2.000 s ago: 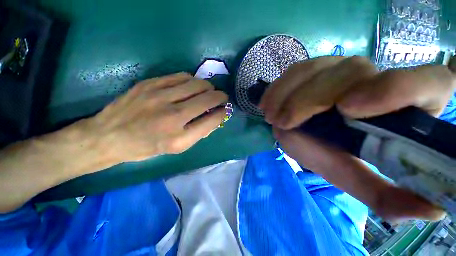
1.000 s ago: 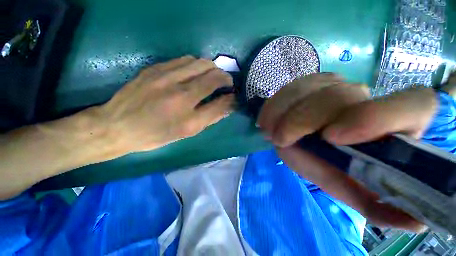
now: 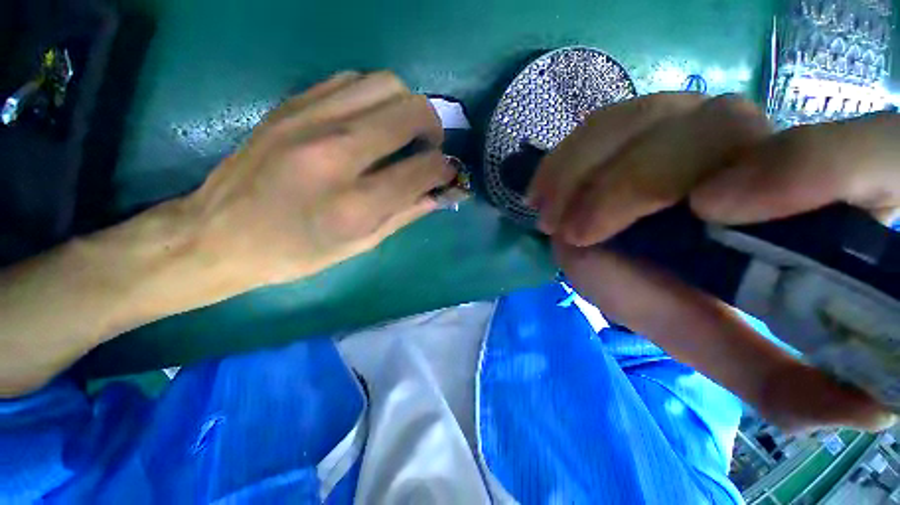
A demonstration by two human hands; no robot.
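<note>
My left hand (image 3: 326, 182) pinches a small round module (image 3: 457, 178) with yellow and silver bits in its fingertips, just left of the screw dish. My right hand (image 3: 671, 187) is closed around the electric screwdriver (image 3: 819, 296), whose thick body is black and light grey. Its black nose (image 3: 520, 168) points left over the lower left part of the round screw dish (image 3: 558, 104), which has a silvery honeycomb face. The driver bit cannot be made out. My right fingers cover the dish's lower right edge.
A white card (image 3: 450, 114) lies behind my left fingertips. A clear blister tray (image 3: 834, 64) stands at the upper right. A black tray (image 3: 94, 148) with a yellow and silver part (image 3: 51, 84) is at the far left. A blue ring mark (image 3: 695, 84) shows on the green mat (image 3: 326, 35).
A second ago the screwdriver nose was at the dish's lower edge, close to my left fingertips; now it is over the dish face. The module, hidden then, shows in my left fingertips.
</note>
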